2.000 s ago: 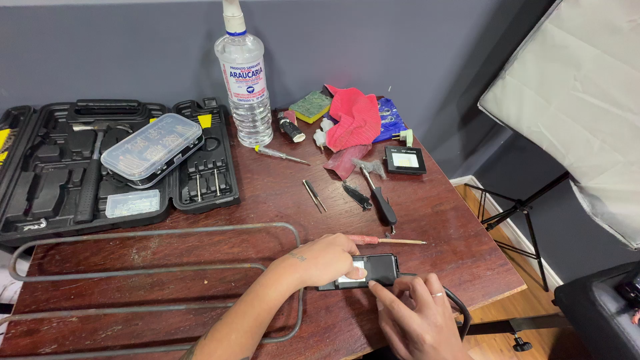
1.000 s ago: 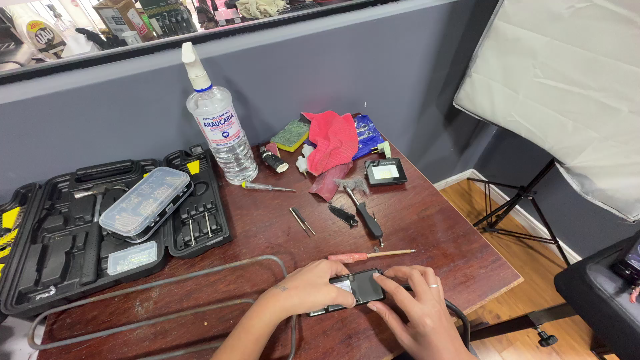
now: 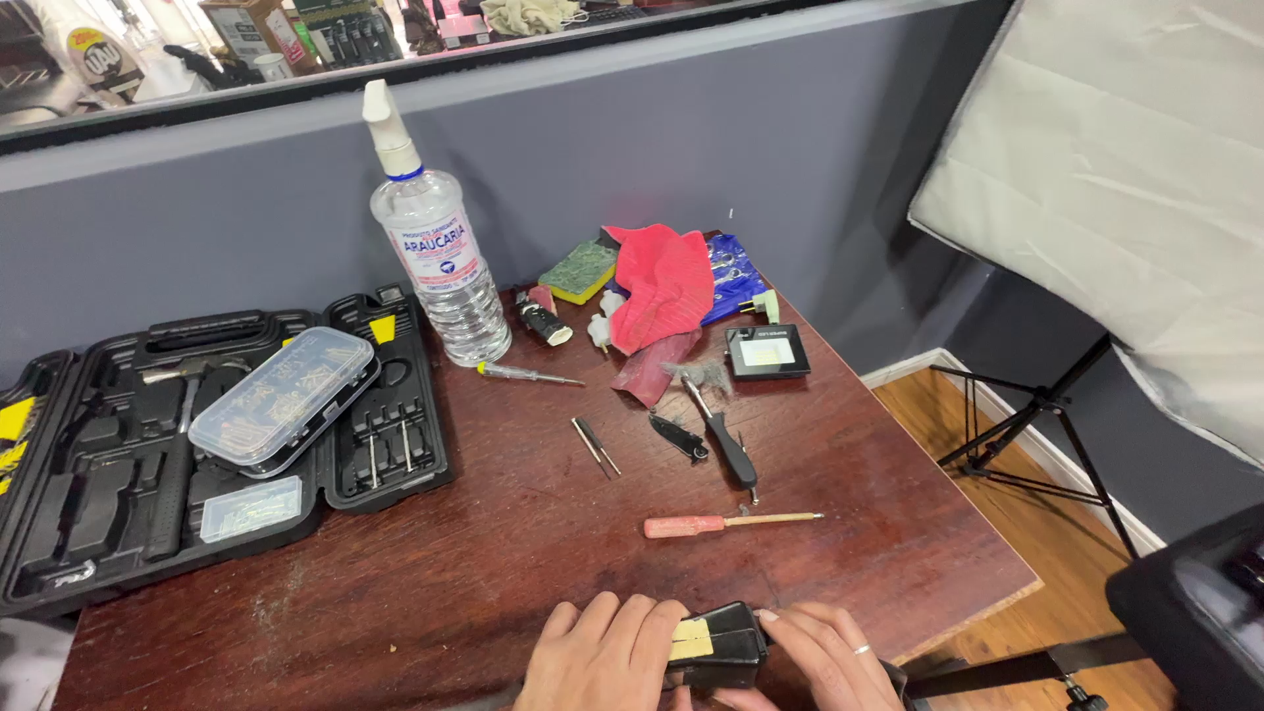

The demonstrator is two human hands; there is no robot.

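A black plastic case (image 3: 733, 644) with a pale yellow patch on top lies near the table's front edge, between my hands. My left hand (image 3: 600, 654) grips it from the left, fingers over its top. At its right end, my right hand (image 3: 829, 660), with a ring on one finger, holds it with the fingertips. Behind them lies a screwdriver with a red handle (image 3: 683, 526). Farther back are a black-handled tool (image 3: 731, 449), a small black part (image 3: 677, 437) and two thin dark bits (image 3: 595, 446). The case's underside is hidden.
An open black tool case (image 3: 128, 563) at left holds a hammer (image 3: 170, 499) and a clear-lidded box (image 3: 284, 400). Behind stand a spray bottle (image 3: 434, 257), a tester screwdriver (image 3: 528, 374), a sponge (image 3: 581, 273), a red cloth (image 3: 664, 286) and a small floodlight (image 3: 767, 353).
The long bent metal rods, on the left of the table in the earlier frames, are out of view. The black case is turned, now showing a yellow patch, and sits nearer the front edge.
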